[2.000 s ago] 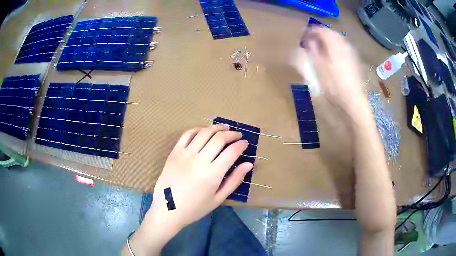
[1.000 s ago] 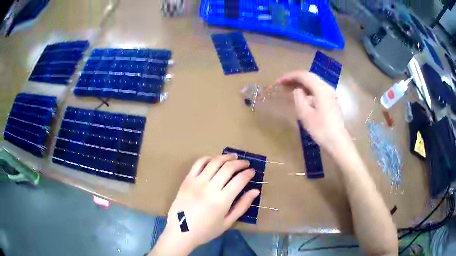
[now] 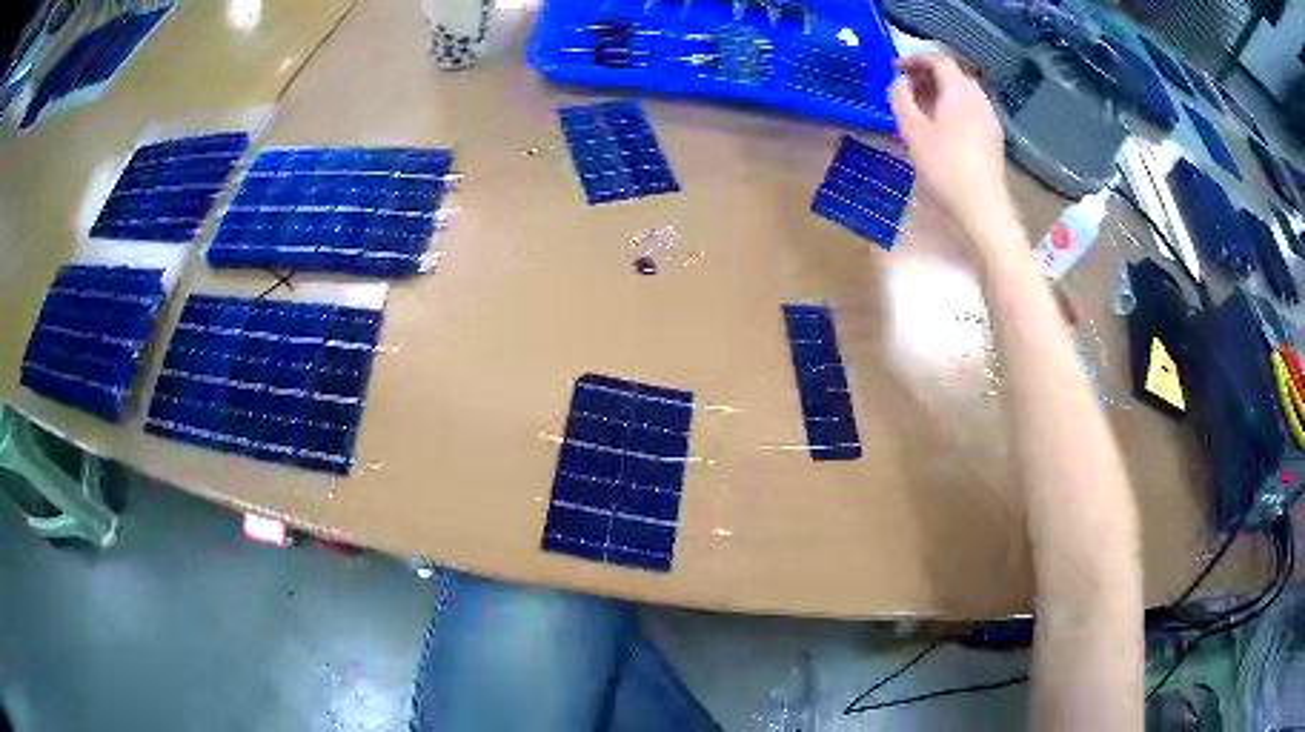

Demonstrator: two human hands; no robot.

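Observation:
My right hand (image 3: pixel 947 122) is at the right edge of the blue tray (image 3: pixel 716 89); its fingers are curled, and whether they hold anything cannot be told. The tray holds cells with ribbons. My left hand is out of the picture. A joined two-piece solar cell (image 3: pixel 620 472) lies near the table's front edge, with ribbon ends past its right side. A narrow cell strip (image 3: pixel 820 382) lies to its right. Two more cell pieces lie farther back, one at centre (image 3: pixel 617 150) and one below the tray (image 3: pixel 864 190).
Finished cell panels (image 3: pixel 265 383) lie at left. Cell chips and scraps (image 3: pixel 647 265) lie mid-table. A paper cup (image 3: pixel 461 32) stands at the back. A white bottle (image 3: pixel 1071 236), a black case with yellow label (image 3: pixel 1162 372) and a grey machine (image 3: pixel 1071 129) are at right.
My left hand has left the joined cell and gone out of the picture. My right hand has moved from mid-table away to the tray's right edge. The view has shifted, showing the cup.

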